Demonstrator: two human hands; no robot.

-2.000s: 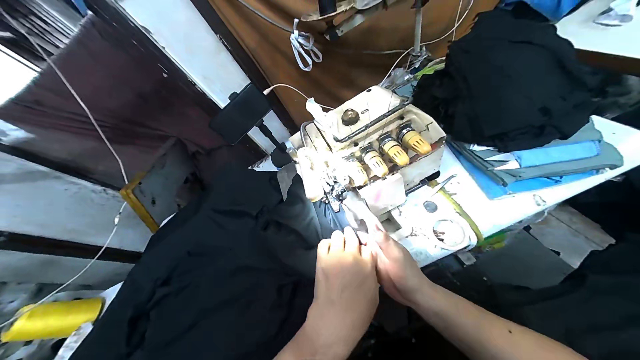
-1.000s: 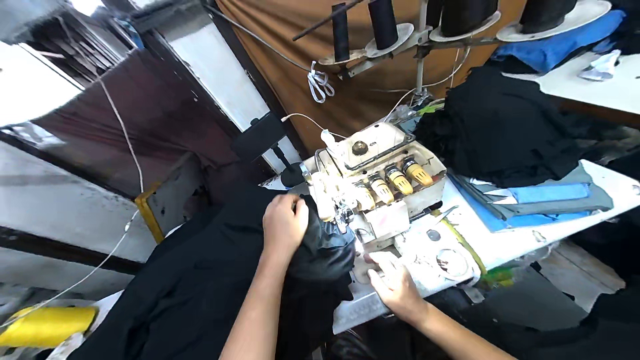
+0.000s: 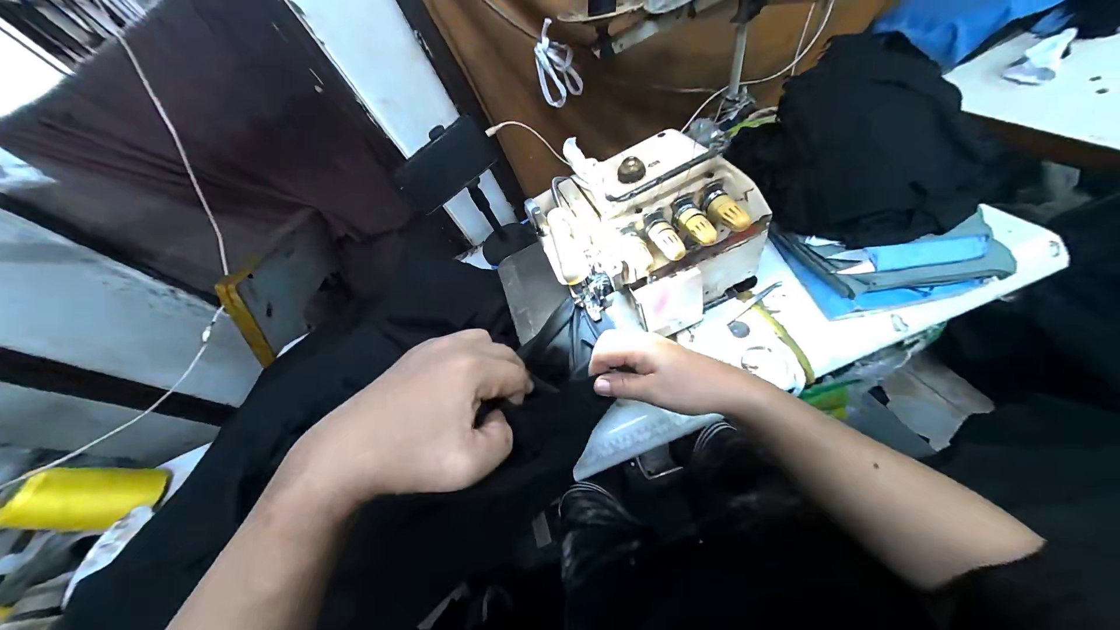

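A white overlock sewing machine (image 3: 674, 210) with yellow tension dials stands on a white table, its lamp lighting the needle area. Black fabric (image 3: 376, 324) spreads left of the machine and runs up to the presser foot (image 3: 597, 293). Closer to me than the foot, my left hand (image 3: 437, 420) pinches the cloth between thumb and curled fingers. My right hand (image 3: 652, 372) grips the same cloth just below the foot, over the table's near edge. A short stretch of fabric lies between the two hands.
Folded blue and grey fabric (image 3: 927, 262) lies on the table (image 3: 1032, 249) to the right, with a black fabric pile (image 3: 875, 140) behind. A yellow thread cone (image 3: 83, 499) is at lower left. A round black-based lamp or stand (image 3: 507, 243) rises behind the machine. White cord hangs at left.
One second ago my left hand was flat on the cloth left of the foot and my right hand was near the table edge; both have now come together, holding the cloth below the foot.
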